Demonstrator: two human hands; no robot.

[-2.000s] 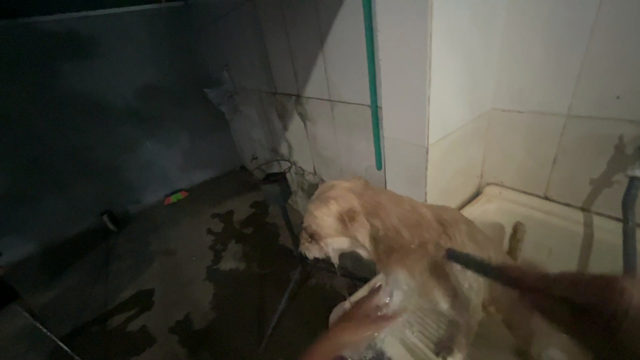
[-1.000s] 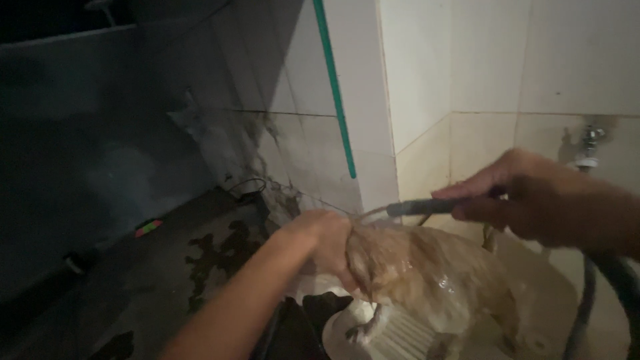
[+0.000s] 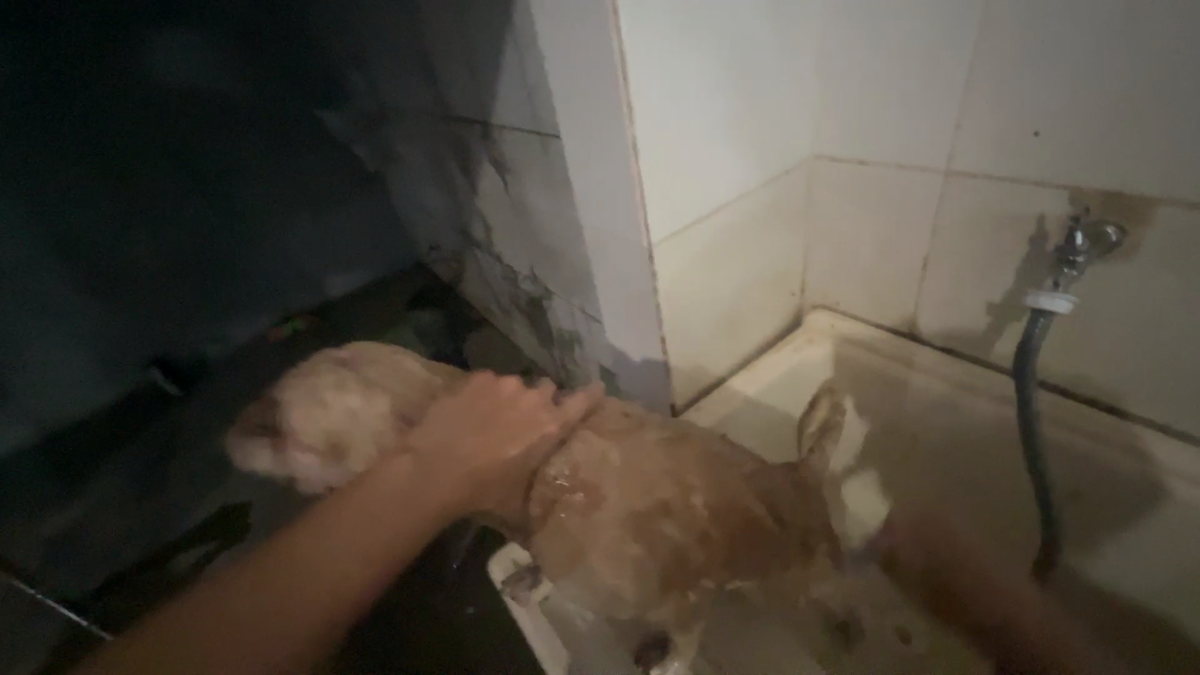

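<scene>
A wet, light-brown dog stands in a pale ribbed basin, its head toward the left and its tail raised at the right. Across the dog's neck and upper back lies my left hand, its fingers over the fur. Near the dog's rear, low at the right, is my right hand, blurred by motion. A whitish blur shows by its fingertips; whether the hand holds something cannot be told. The gray hose hangs from the tap, and its lower end is lost to view near my right forearm.
A metal tap with a white connector is fixed to the tiled wall at the right. The basin's raised rim runs along that wall. A wall corner juts out behind the dog. Dark wet floor lies at the left.
My right hand has moved down to the dog's rear; the hose nozzle it held above the dog is no longer visible. My left hand now lies across the neck. The view has shifted right.
</scene>
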